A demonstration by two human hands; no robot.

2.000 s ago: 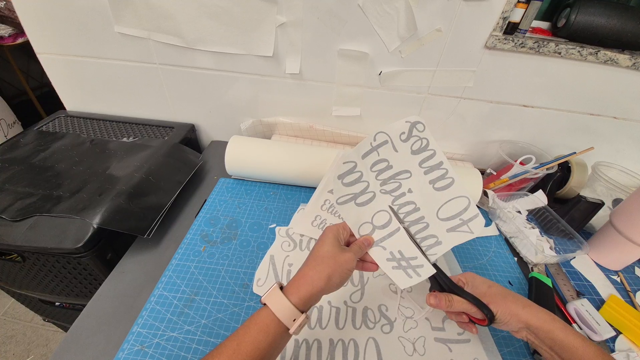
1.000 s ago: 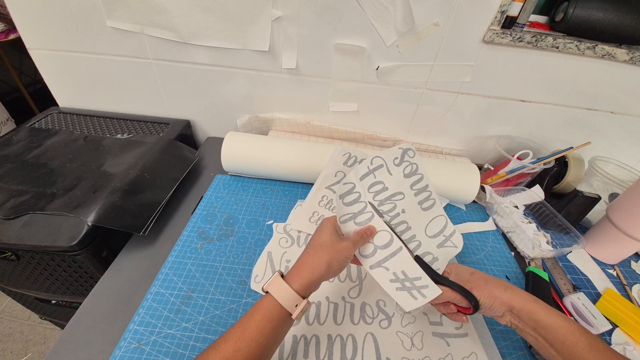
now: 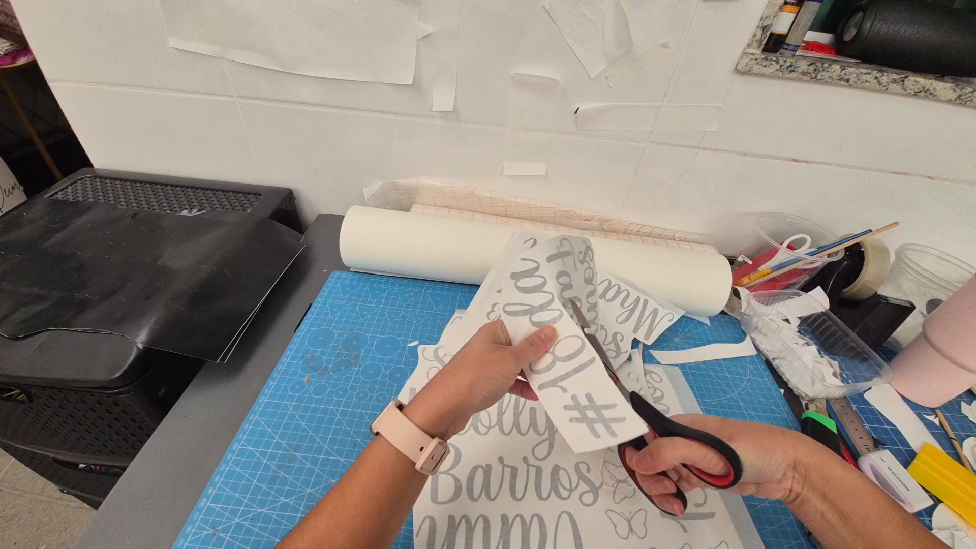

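Note:
My left hand (image 3: 488, 374), with a pink watch band on its wrist, pinches a white sheet with grey lettering (image 3: 591, 408) between thumb and fingers. My right hand (image 3: 686, 461) holds scissors with black and red handles (image 3: 648, 415) by their loops. The blades lie along the sheet's right side, just right of my left thumb, and the sheet's far part curls over. Beneath both hands are larger white sheets with grey lettering and butterfly outlines (image 3: 518, 473), lying on a blue gridded cutting mat (image 3: 328, 396).
A thick white roll (image 3: 526, 252) lies along the wall behind the mat. To the right stand a clear plastic tray (image 3: 869, 362) with paper scraps, a pink cup (image 3: 942, 351), a yellow squeegee (image 3: 945, 480) and a green-and-black cutter (image 3: 822, 431). Black sheets (image 3: 152, 267) cover a black woven-pattern box at left.
The lettered sheet has turned and its far end now bends over, with a cut-apart piece at the right. My left hand still grips the sheet, and the scissors stay in my right hand.

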